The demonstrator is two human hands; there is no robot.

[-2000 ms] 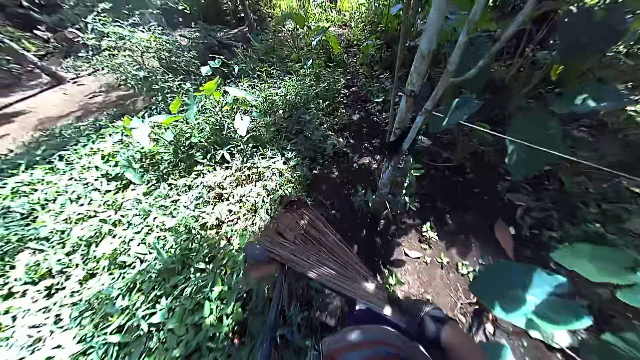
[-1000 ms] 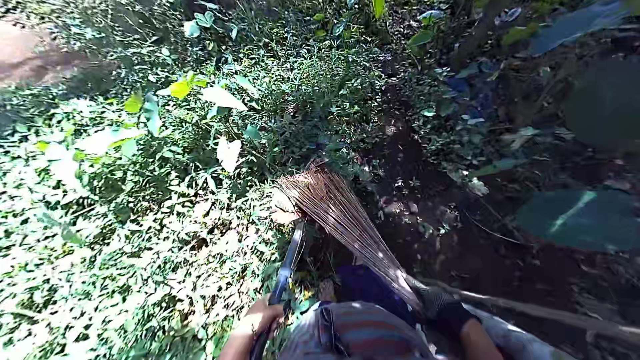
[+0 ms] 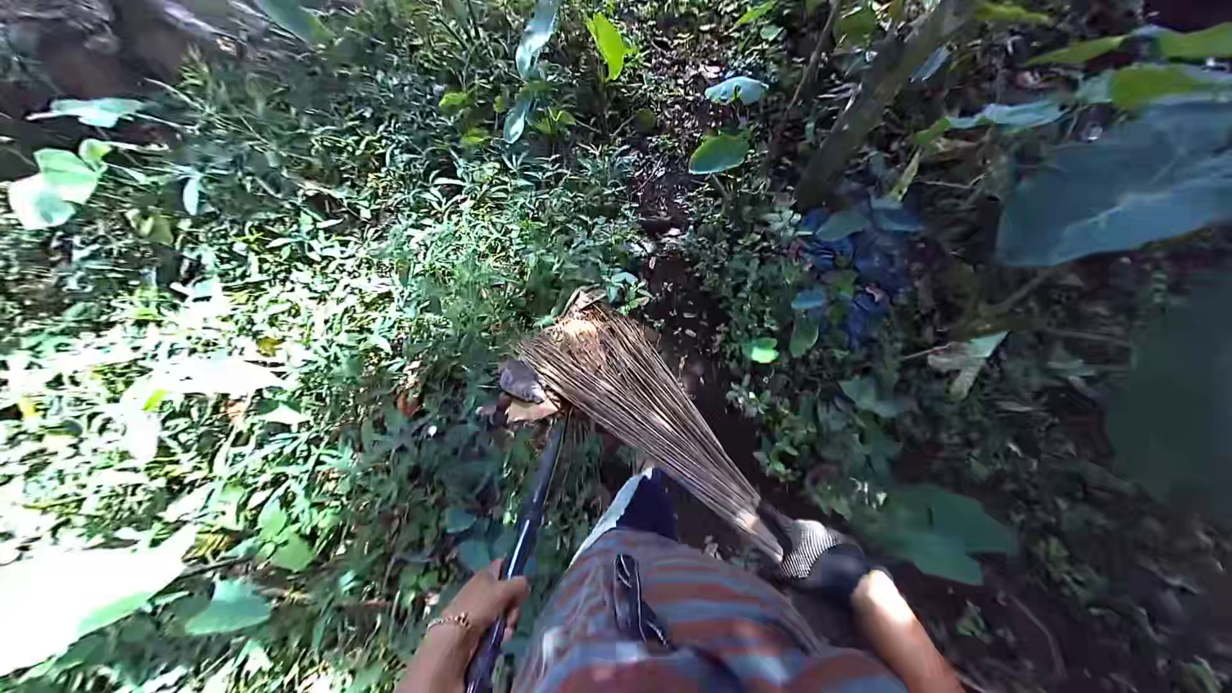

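Observation:
My left hand (image 3: 499, 597), bare and with a bracelet at the wrist, grips a dark pole (image 3: 531, 525) that slants up and away. The pole's far end is hidden under dry leaves (image 3: 529, 395) and bristles. In a knitted glove, my right hand (image 3: 813, 553) is closed on the narrow end of a stick broom (image 3: 654, 404). The broom's fanned bristles point up and left, against the leaves at the pole's far end. Whatever tool head the pole bears cannot be made out.
Low green plants (image 3: 337, 337) cover the ground to the left. A strip of dark soil (image 3: 698, 327) runs ahead. Broad leaves (image 3: 1116, 192) hang at the right, near a slanting trunk (image 3: 866, 106). Blue material (image 3: 857, 269) lies among plants there.
The view has shifted a lot. Leaves now show gathered between the bristles and the pole's far end. Both hands still hold the pole and the broom, as they did one second ago.

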